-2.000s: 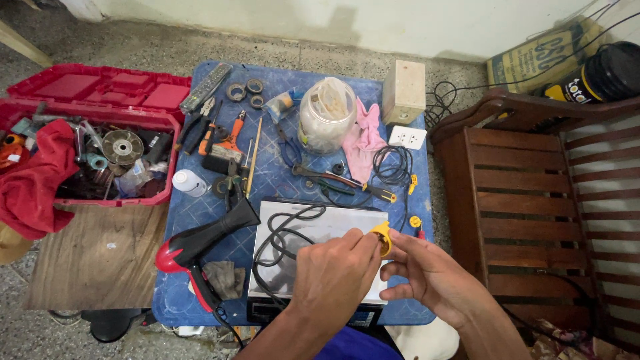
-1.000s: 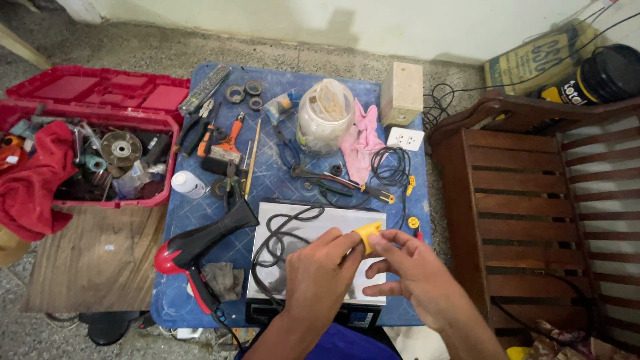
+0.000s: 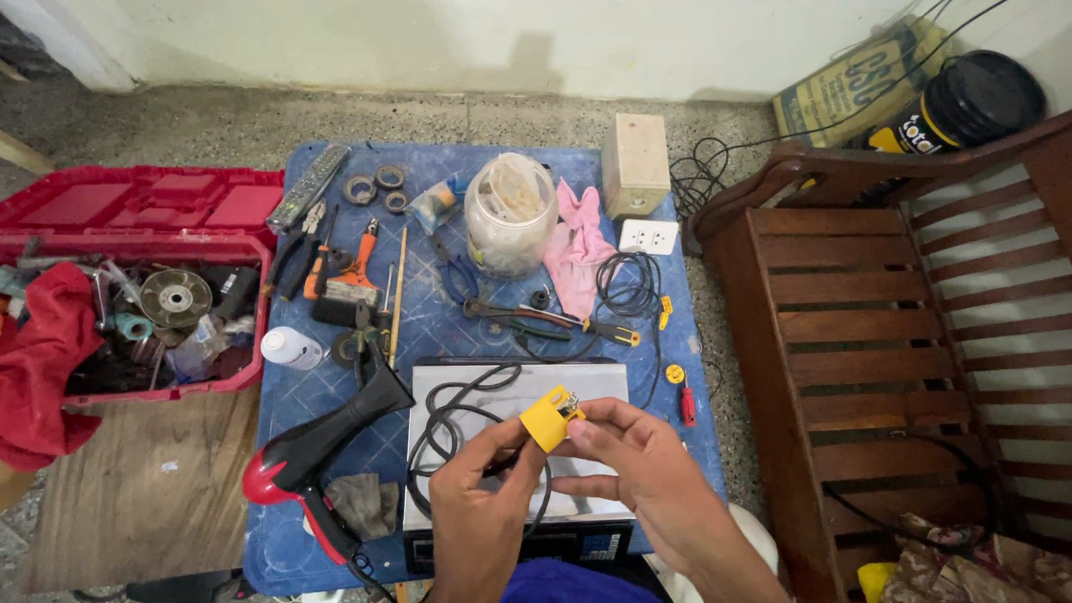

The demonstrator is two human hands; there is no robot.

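My left hand point(image 3: 486, 494) grips a yellow plastic plug housing point(image 3: 546, 420) between thumb and fingers, above a scale with a metal platform point(image 3: 586, 381). Metal parts show at the housing's right end, where the thumb and index finger of my right hand point(image 3: 628, 452) touch it. A black cable point(image 3: 435, 410) lies in loops on the platform and runs toward my left hand; its end is hidden. A round yellow piece point(image 3: 675, 373) and a small red screwdriver point(image 3: 688, 406) lie on the blue table to the right. A black and red hair dryer point(image 3: 322, 444) lies left of the scale.
Pliers point(image 3: 456, 276), a plastic jar point(image 3: 511, 222), a pink cloth point(image 3: 578, 251), a wooden block point(image 3: 635, 167) and a white wall socket point(image 3: 648, 237) stand or lie farther back. A red toolbox point(image 3: 167, 389) is at the left, a wooden bench point(image 3: 846, 331) at the right.
My hands have turned the yellow housing, and its end with the metal parts now shows. Both hands have stayed over the scale.
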